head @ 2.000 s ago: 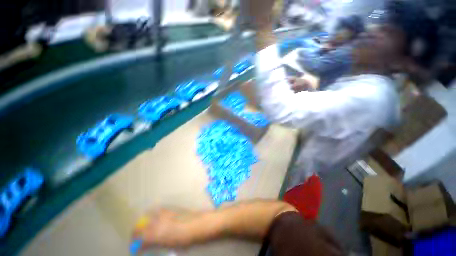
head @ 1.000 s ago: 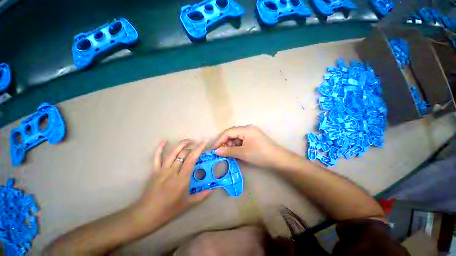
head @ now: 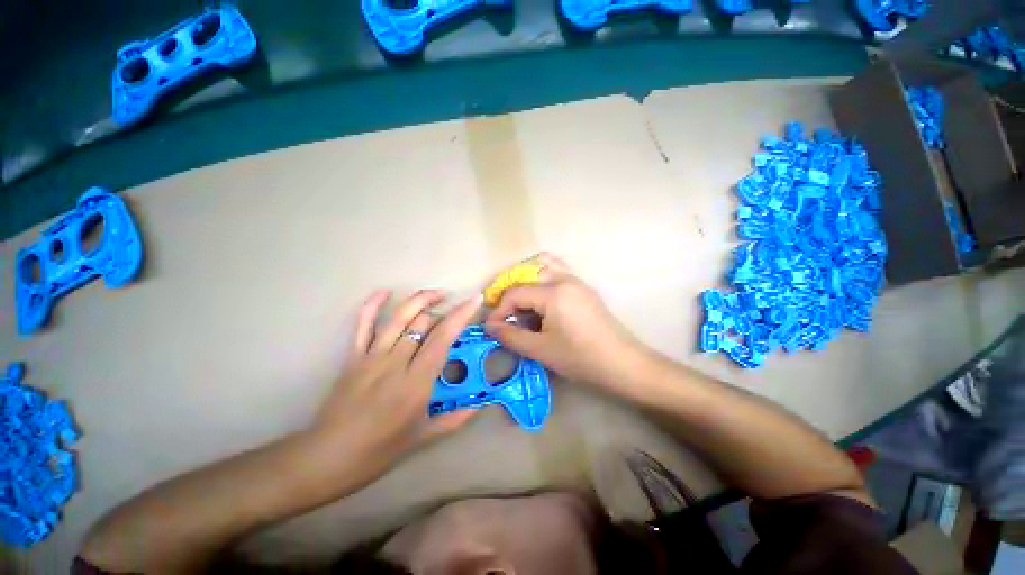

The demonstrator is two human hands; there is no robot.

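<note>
A blue controller shell [head: 519, 393] lies on the cardboard sheet [head: 304, 213] in front of me, its top edge facing away. My left hand [head: 388, 371] holds the shell's left grip, covering it, with the fingers spread over and beyond the top edge. My right hand [head: 568, 326] is at the shell's top edge, thumb and a finger pinched there. A yellow finger cover [head: 514, 282] shows on a right finger. Whether a small part is between the right fingertips is hidden.
A large pile of small blue parts [head: 807, 242] lies right, a smaller pile [head: 32, 455] left. Another shell [head: 79, 256] rests on the sheet. Shells [head: 186, 58] sit on the green conveyor belt [head: 304, 51]. A cardboard box [head: 899, 169] stands at right.
Two seconds ago the view faced right, with the right arm stretched out; it now faces down on the shell. Since one second ago, the right fingers have shifted and the yellow cover has come into sight.
</note>
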